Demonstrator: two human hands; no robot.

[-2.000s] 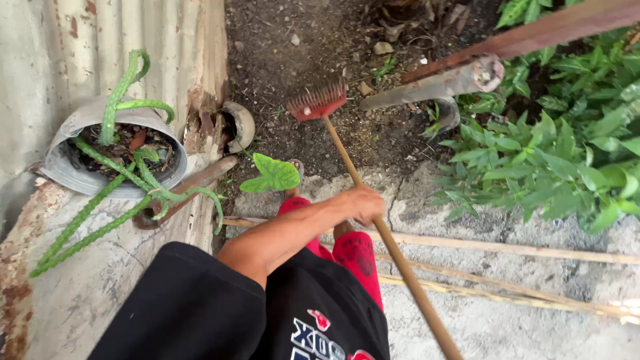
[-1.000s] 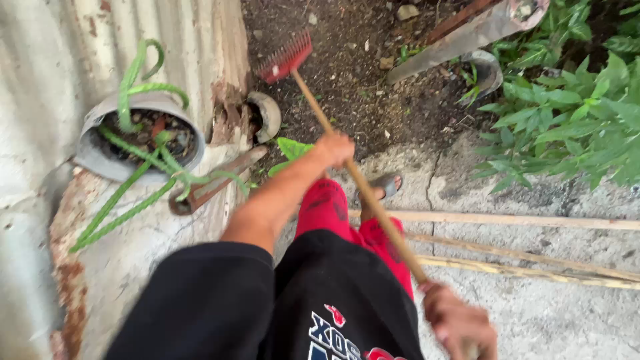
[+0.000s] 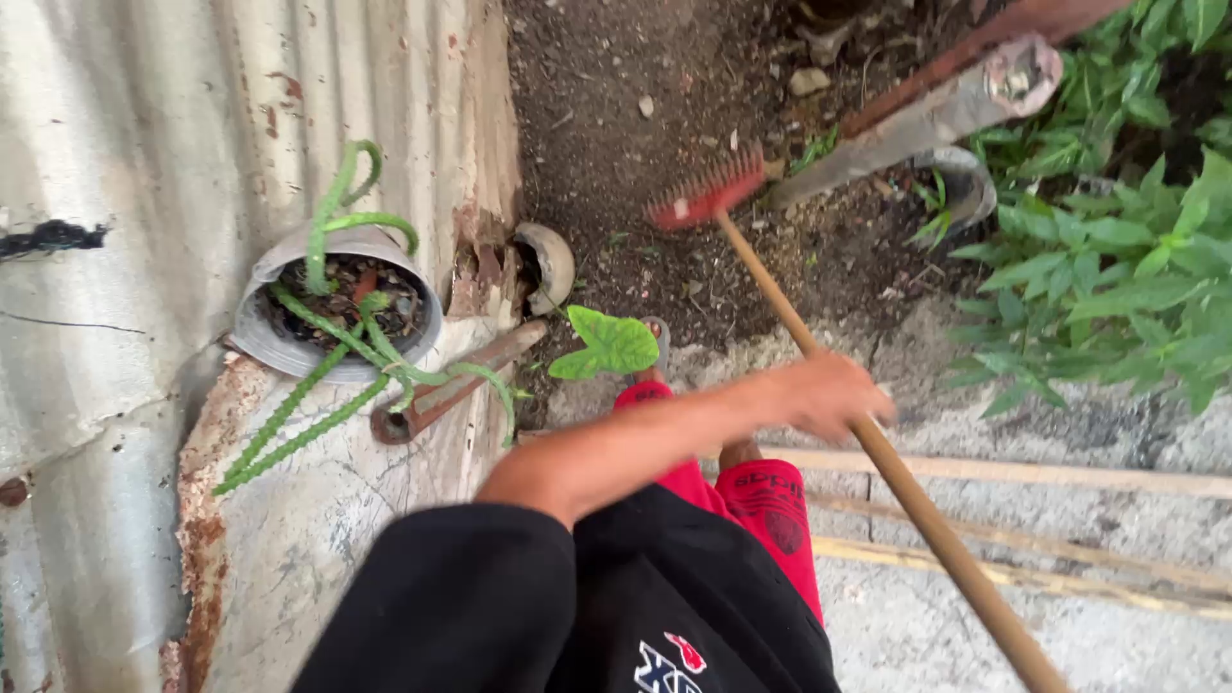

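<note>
My left hand (image 3: 833, 395), slightly blurred, is closed around the wooden handle (image 3: 948, 539) of a rake. The handle slants from the lower right edge up to the red rake head (image 3: 707, 190). The head lies over dark soil (image 3: 597, 115), its teeth pointing to the top of the view, close beside the lower end of a grey pipe (image 3: 905, 125). My left arm reaches across from the left, above red printed trousers. My right hand is out of view.
A cactus-like plant grows in a grey pot (image 3: 252, 332) by the corrugated metal wall (image 3: 115, 173). A rusty pipe (image 3: 472, 380) and broken round piece (image 3: 551, 268) lie nearby. Leafy plants (image 3: 1126, 269) stand right. Long wooden strips (image 3: 962, 469) cross the concrete.
One second ago my right hand was on the lower handle; it is now out of view. The rake head has moved right, from near the wall to beside the grey pipe.
</note>
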